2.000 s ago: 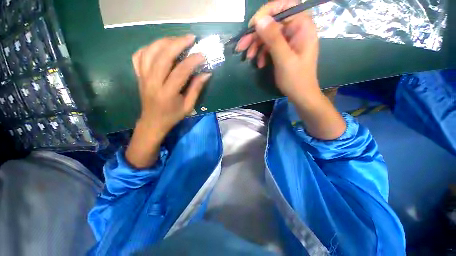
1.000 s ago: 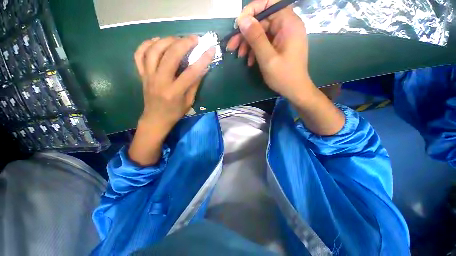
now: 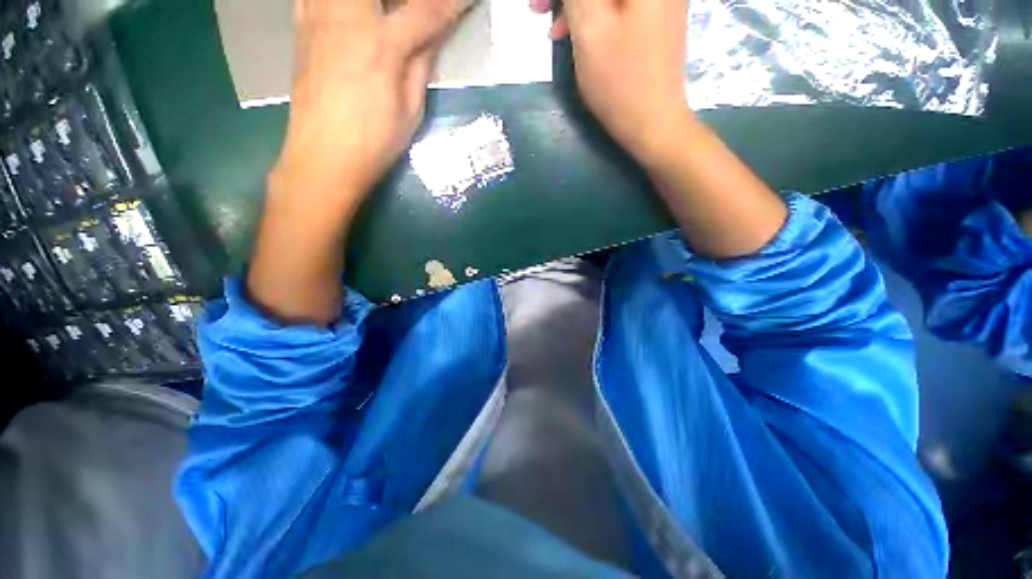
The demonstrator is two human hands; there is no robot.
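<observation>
A white-silver module [image 3: 462, 161] lies flat on the green mat, below my hands and touched by neither. An adhesive sheet [image 3: 521, 51], grey-beige with a white right end, lies above it. My left hand [image 3: 368, 68] reaches over the sheet; its fingertips are at or past the top edge, so its grip is hidden. My right hand [image 3: 622, 57] is at the sheet's right end, its fingertips partly cut off by the top edge. The tweezers cannot be made out.
A blister tray [image 3: 85, 215] with rows of dark modules stands at the left. Crinkled clear film [image 3: 837, 57] lies at the right. Small yellowish scraps [image 3: 439, 274] lie by the front bench edge. Another person's blue sleeve [image 3: 962, 260] shows at the right.
My left hand has let go of the module and moved up over the sheet. My right hand has moved up too. The view has shifted slightly, showing more scraps at the front edge.
</observation>
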